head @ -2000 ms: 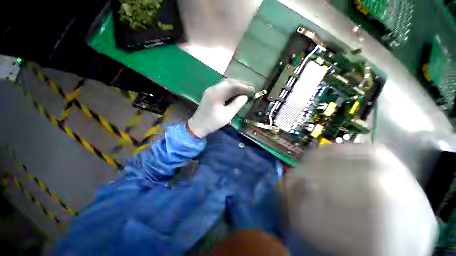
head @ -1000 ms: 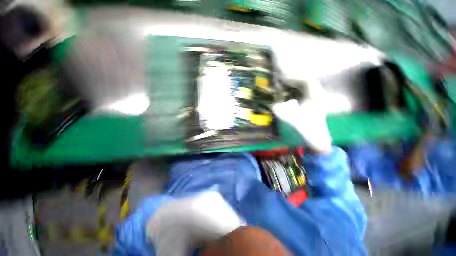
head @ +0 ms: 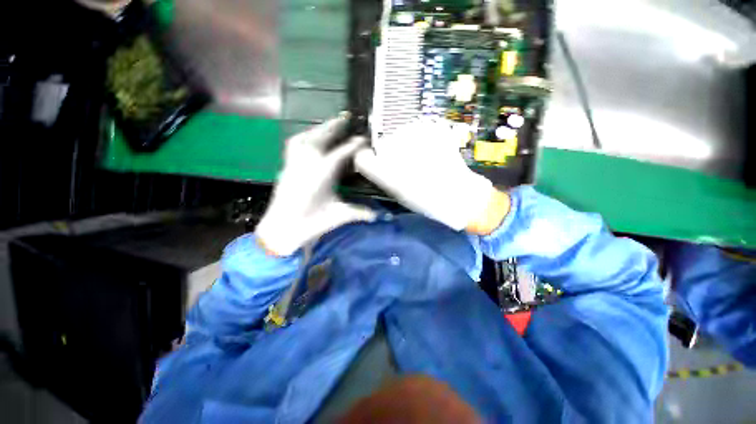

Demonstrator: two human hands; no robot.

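The green circuit board (head: 481,91) lies in a black carrier fixture (head: 361,58) on the bench, with its ribbed silver-white heat sink (head: 399,79) on the left side. My left hand (head: 311,186), in a white glove, is at the fixture's lower left corner, with its fingertips by the frame and its thumb apart. My right hand (head: 427,170), also gloved, reaches over the lower edge of the board. Its fingertips are near the lower left corner. What lies under the fingers is hidden, so I cannot tell what either hand grips.
A black tray (head: 157,116) heaped with small green pieces is at the bench's left end. A thin dark tool (head: 580,91) lies on the metal top at right. A red-lined box (head: 519,321) is below my right arm. A large black bin (head: 83,323) stands lower left. Another person's blue sleeve (head: 709,281) shows at right.
The view has swung and steadied. My left hand has come up from near my body to the fixture's lower left corner. My right hand has moved from the fixture's right side onto its lower edge.
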